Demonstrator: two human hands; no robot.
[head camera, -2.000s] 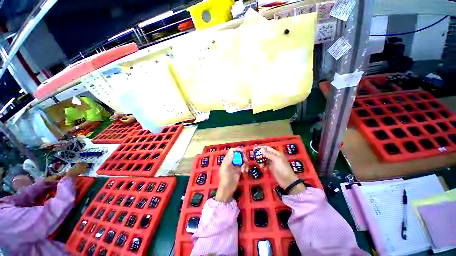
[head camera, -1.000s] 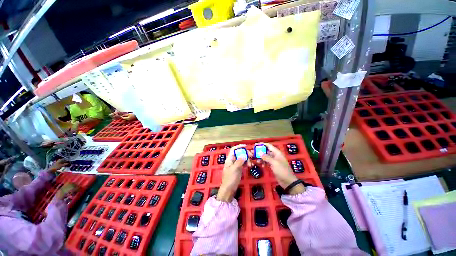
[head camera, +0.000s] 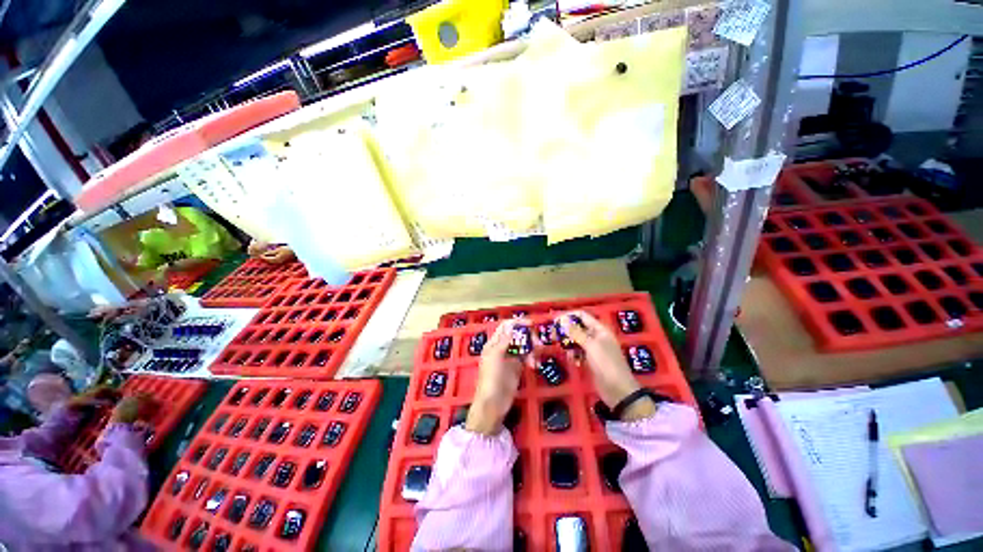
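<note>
My left hand (head camera: 498, 367) holds a small square smartwatch unit (head camera: 518, 341) between finger and thumb, its dark screen showing small coloured icons. My right hand (head camera: 596, 356) holds a second smartwatch unit (head camera: 568, 330), also dark with small coloured marks, partly covered by the fingers. Both hands are close together above the far half of a red-orange tray (head camera: 401, 453). Its square pockets hold dark watch units, some with white marks lit, one beside my right hand (head camera: 641, 359). My forearms hide part of the tray.
More red trays stand at left (head camera: 361, 431) and right (head camera: 792, 291). A metal upright (head camera: 736, 216) rises right of my tray. A record sheet (head camera: 830, 464) with a black pen (head camera: 871, 464) lies at right. Yellow sheets (head camera: 528, 140) hang in front. A person in a pink smock (head camera: 81, 491) works at far left.
The two held screens went from glowing blue and white to dark with small icons. My hands have barely moved. The person at left has moved their hands over a red tray.
</note>
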